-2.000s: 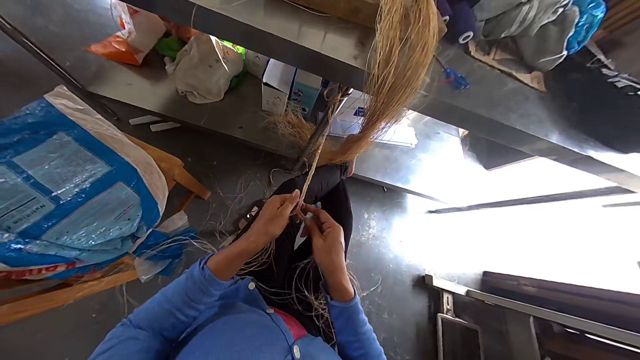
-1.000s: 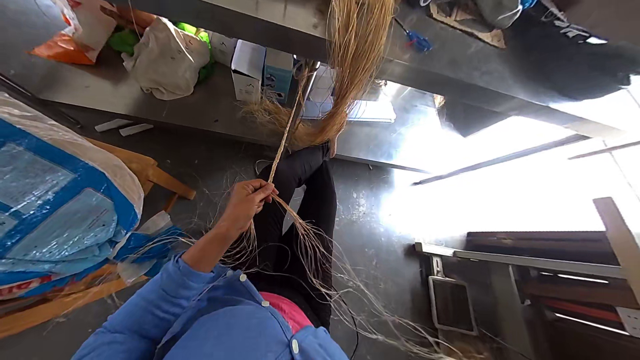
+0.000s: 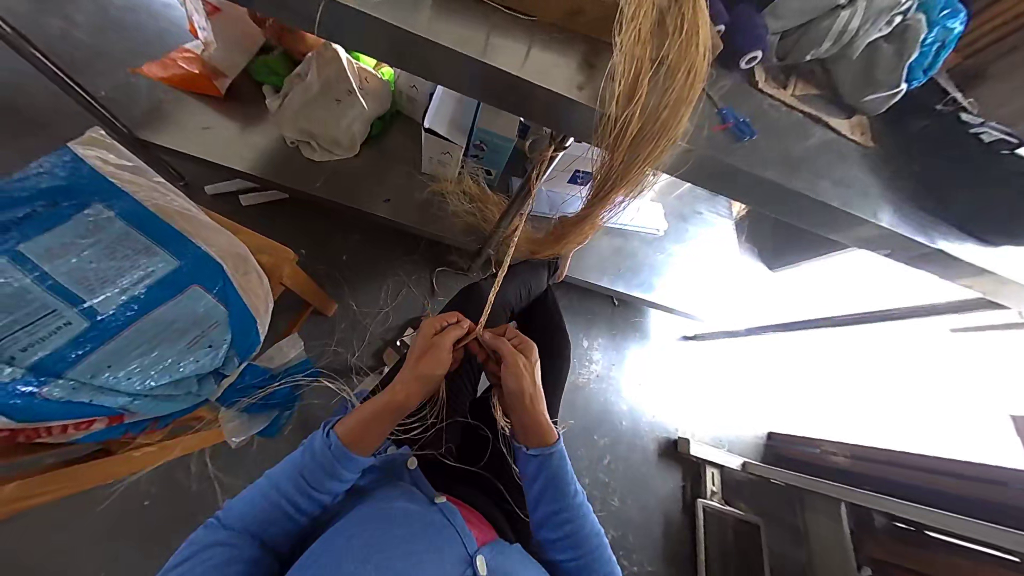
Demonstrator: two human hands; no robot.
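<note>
A braid of tan plant fibre [image 3: 502, 276] runs taut from a dark table leg down to my two hands above my lap. My left hand [image 3: 436, 344] pinches strands at the braid's lower end. My right hand [image 3: 514, 360] grips other strands just beside it, the fingertips nearly touching. Loose fibre ends hang below both hands, over my black trousers. A long hank of loose fibre [image 3: 656, 104] droops over the table edge and curves in behind the braid.
A metal table [image 3: 512, 48] with a lower shelf [image 3: 360, 188] stands ahead, bearing boxes [image 3: 472, 132], a cloth bundle [image 3: 330, 100] and bags. At left, a blue plastic sack [image 3: 152, 288] lies on a wooden chair or stool [image 3: 280, 268]. A metal frame [image 3: 840, 488] stands at lower right.
One second ago only my left hand was seen at the braid, with strands spread out to the lower right. Now my right hand is back beside it, holding strands. The view has shifted.
</note>
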